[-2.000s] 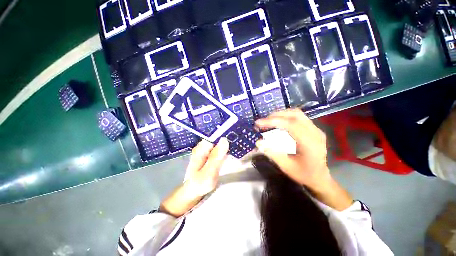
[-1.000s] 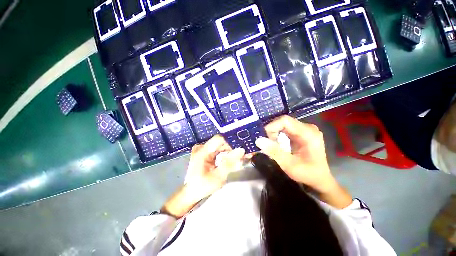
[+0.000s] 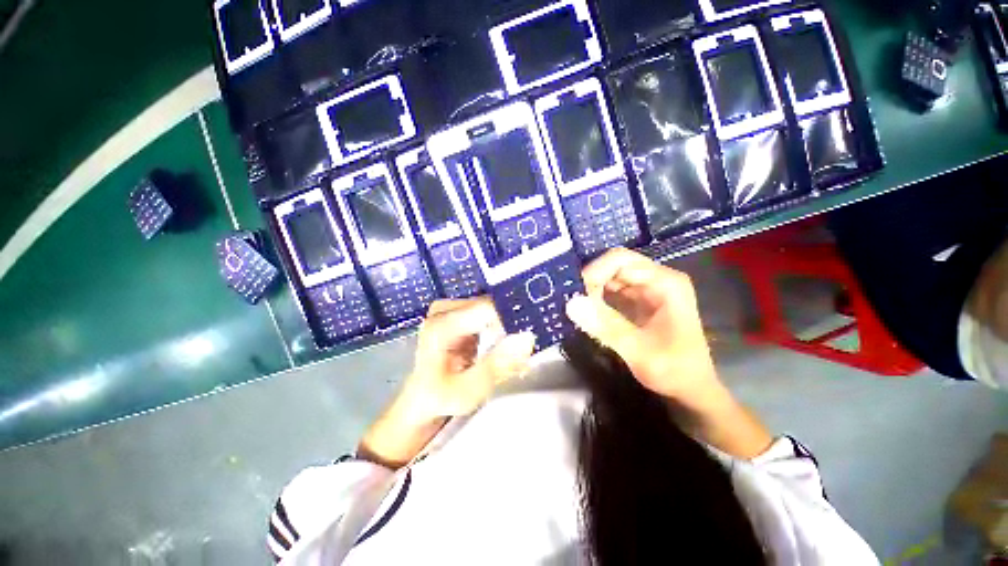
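A front housing (image 3: 538,269) with a white-bordered open window and a dark keypad (image 3: 541,306) in its lower part is held upright in front of me, over the tray's near edge. My left hand (image 3: 470,352) grips its lower left side. My right hand (image 3: 639,317) grips its lower right side, with the fingertips at the keypad's edge. Behind it lies the black blister tray (image 3: 663,166). Its near row holds housings with keypads (image 3: 339,307) at left and middle, and housings with shiny black lower parts (image 3: 743,88) at right.
Dark keypad stacks stand left of the tray (image 3: 245,269) and at its right (image 3: 926,69). Another tray (image 3: 991,44) is at the far right edge. A red stool (image 3: 812,299) and a person's leg (image 3: 923,265) are at right. Long dark hair hangs between my arms.
The held housing has turned from slanting left to nearly upright. My left hand has moved slightly right and closer to my right hand, and both now hold the lower sides.
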